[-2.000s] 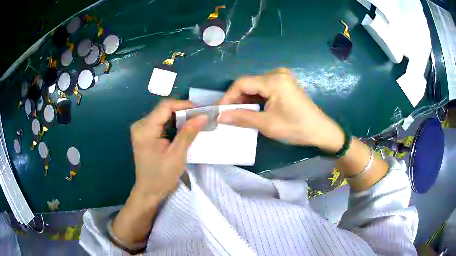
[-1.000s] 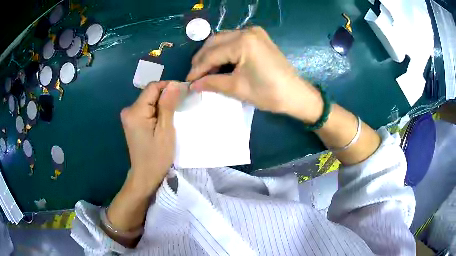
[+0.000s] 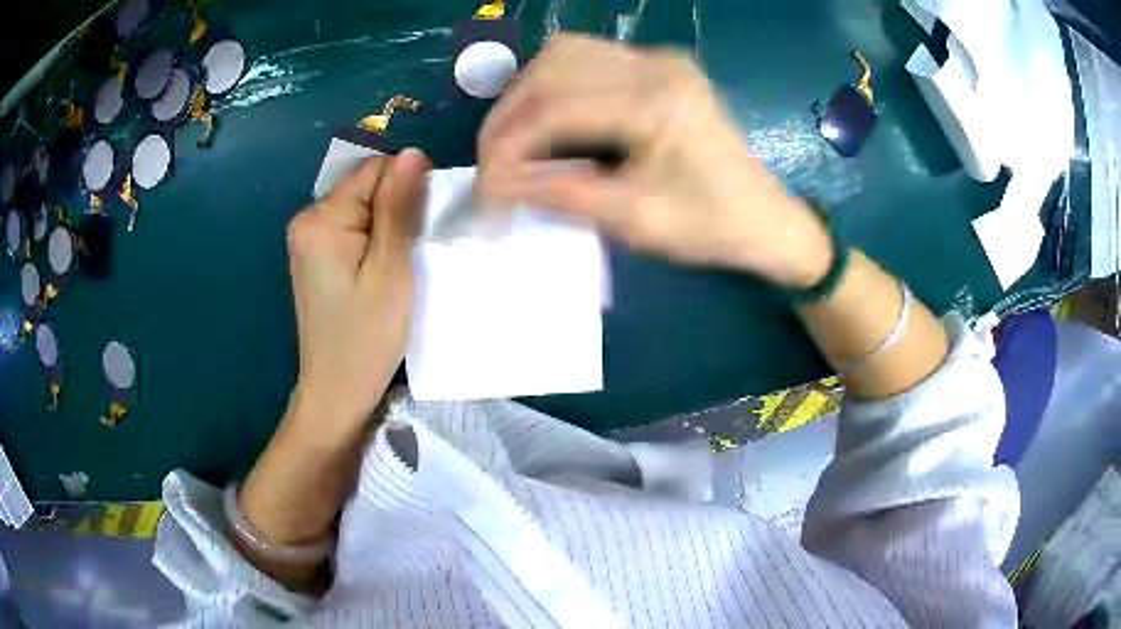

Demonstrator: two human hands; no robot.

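A white adhesive sheet point(image 3: 507, 322) is held above the mat in front of me, with a greyish patch at its upper left edge. My left hand point(image 3: 350, 277) grips the sheet's upper left edge between thumb and fingers. My right hand point(image 3: 652, 160) is blurred over the sheet's upper edge, thumb and fingers close together; I cannot tell whether it holds a piece. A display module with a square whitish patch point(image 3: 347, 160) and gold tail lies just beyond my left hand, partly covered by it. A module with a round pale face point(image 3: 484, 69) lies beyond the right hand's fingertips.
Many round pale-faced modules point(image 3: 151, 161) lie scattered at left on the green mat point(image 3: 725, 332). A dark-faced module point(image 3: 848, 117) with a gold tail lies at right. White waste liner point(image 3: 1010, 221) is heaped at far right. A blue stool point(image 3: 1025, 375) stands beyond the near edge.
The sheet has tilted to face me, showing more white. My right hand has moved up from the sheet's edge, then slightly right. My left hand has shifted slightly left and keeps its hold.
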